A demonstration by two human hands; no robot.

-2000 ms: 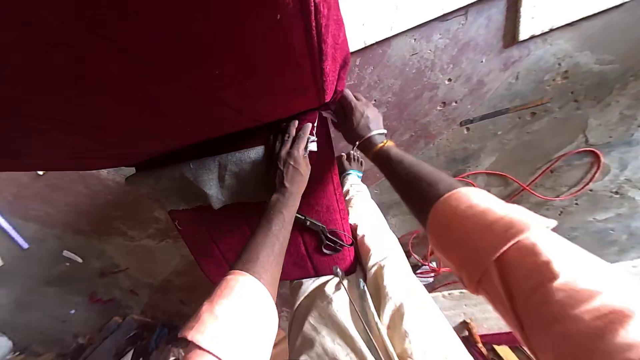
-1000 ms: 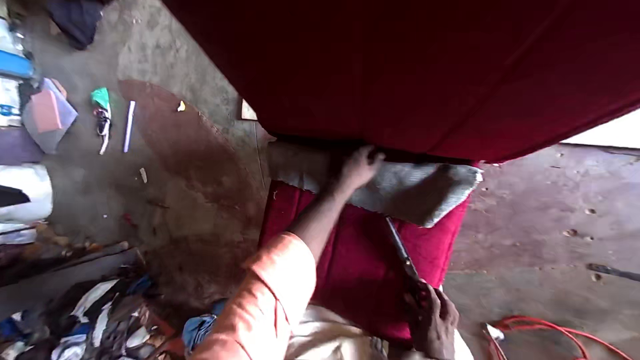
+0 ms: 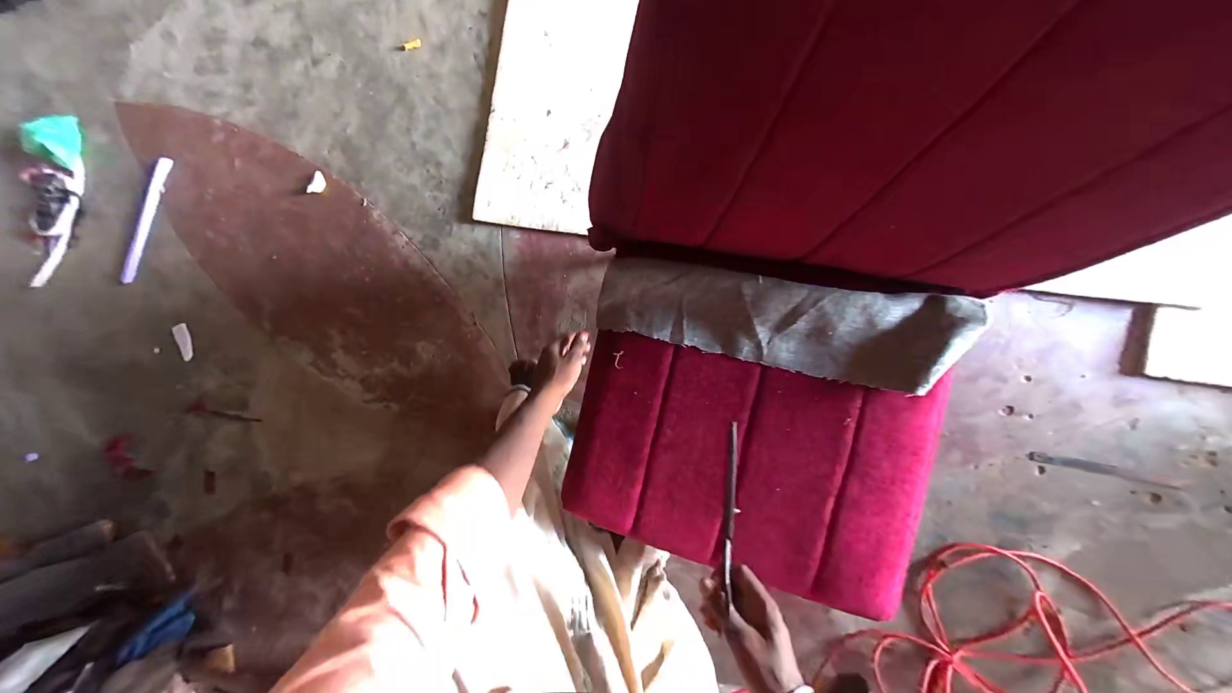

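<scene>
My right hand (image 3: 756,621) holds a pair of scissors (image 3: 731,481), whose blades point up over the lower part of a channelled red velvet upholstered piece (image 3: 703,433). My left hand (image 3: 565,364) is just left of that part's edge, fingers apart and holding nothing that I can see. A grey fabric strip (image 3: 818,327) with a frayed edge lies across the joint between the lower part and the large dark red upholstered section (image 3: 866,135) above it.
A white board (image 3: 549,115) lies behind the large section. Red cord (image 3: 1039,616) is coiled on the floor at lower right, near a thin flat tool (image 3: 1097,467). Scraps and a pale strip (image 3: 146,221) lie at left, a heap of cloth (image 3: 96,616) at lower left.
My left hand has moved off the grey fabric to the left edge of the red piece. The scissors, lying on the red piece two seconds ago, are in my right hand. The view has shifted.
</scene>
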